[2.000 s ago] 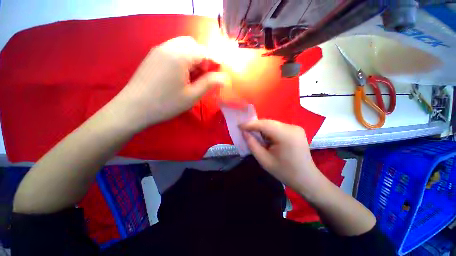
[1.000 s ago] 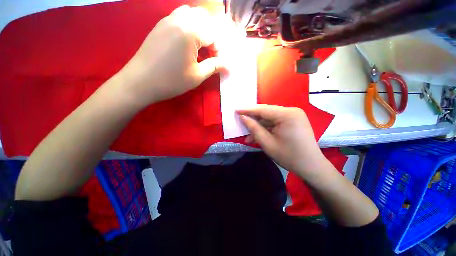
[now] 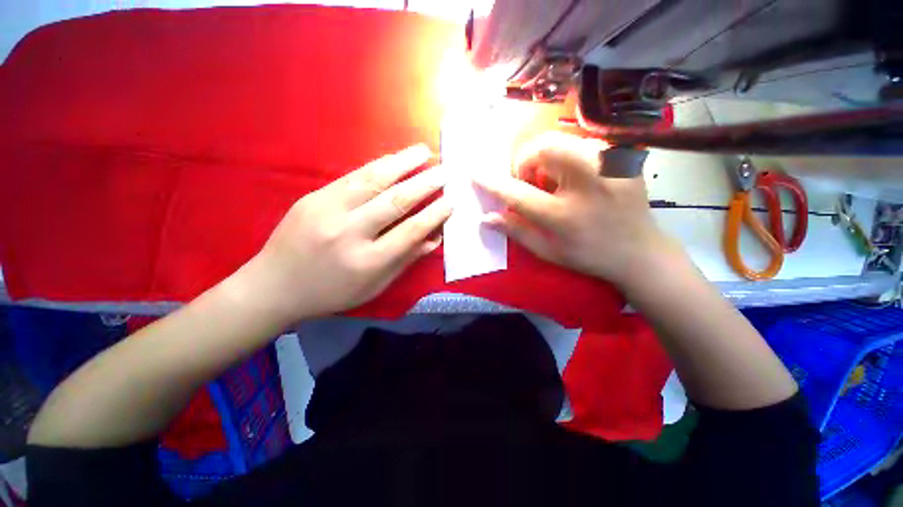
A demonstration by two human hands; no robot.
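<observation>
A large red garment panel (image 3: 238,109) lies flat on the machine table. A white strip (image 3: 475,238) lies lengthwise on it, its upper end lost in the bright light by the needle area. My left hand (image 3: 356,233) lies spread on the red cloth, fingertips at the strip's left edge. My right hand (image 3: 584,208) is at the strip's right edge, fingertips touching it, thumb and forefinger bent apart. The presser foot and needle are hidden by glare.
The grey sewing machine head (image 3: 683,50) looms at the upper right. Scissors with orange and red handles (image 3: 752,233) lie on the white table, right. Blue baskets (image 3: 842,396) stand below at both sides. Red cloth (image 3: 616,386) hangs below the table edge.
My left hand has moved down from the needle area and flattened beside the strip. My right hand has moved up and let go of the strip's lower end. The strip now lies flatter.
</observation>
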